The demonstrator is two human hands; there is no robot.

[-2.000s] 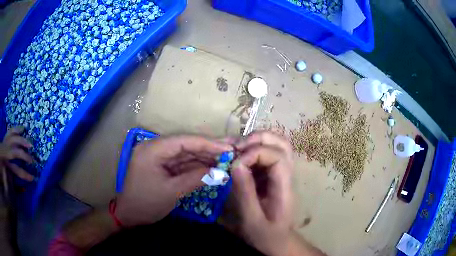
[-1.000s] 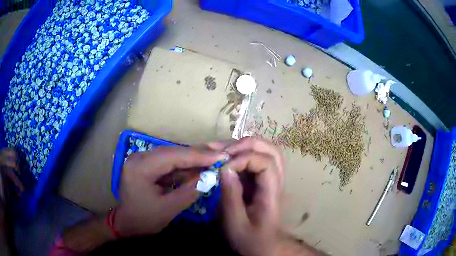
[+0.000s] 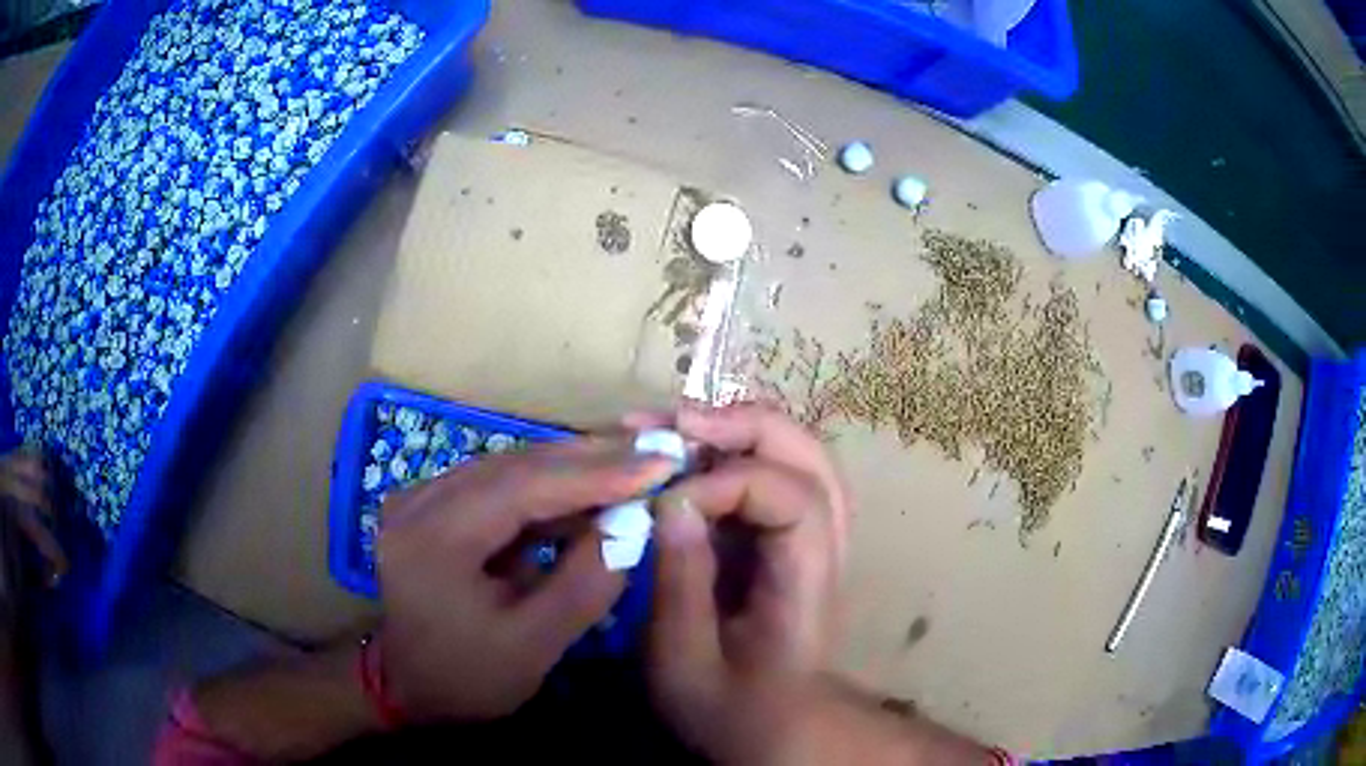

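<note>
My left hand is over the small blue tray, its fingertips closed on a small moulded piece that shows whitish and pale blue. A crumpled white tissue scrap is also in the left fingers, just below the piece. My right hand is close beside it, thumb and index finger pinched near the piece. Whether the right fingers hold a pin or touch the piece is too small and blurred to tell. The tray holds more blue and white pieces and is partly hidden by my left hand.
Large blue bin of pieces at left, another person's hand at its edge. Stained cardboard pad, round white disc, and pin pile lie ahead. Glue bottles, a dark phone and a slim rod are at right.
The piece now shows a whitish side where blue showed before, so it appears turned. Both hands stay close together. The bench view has shifted slightly up and left.
</note>
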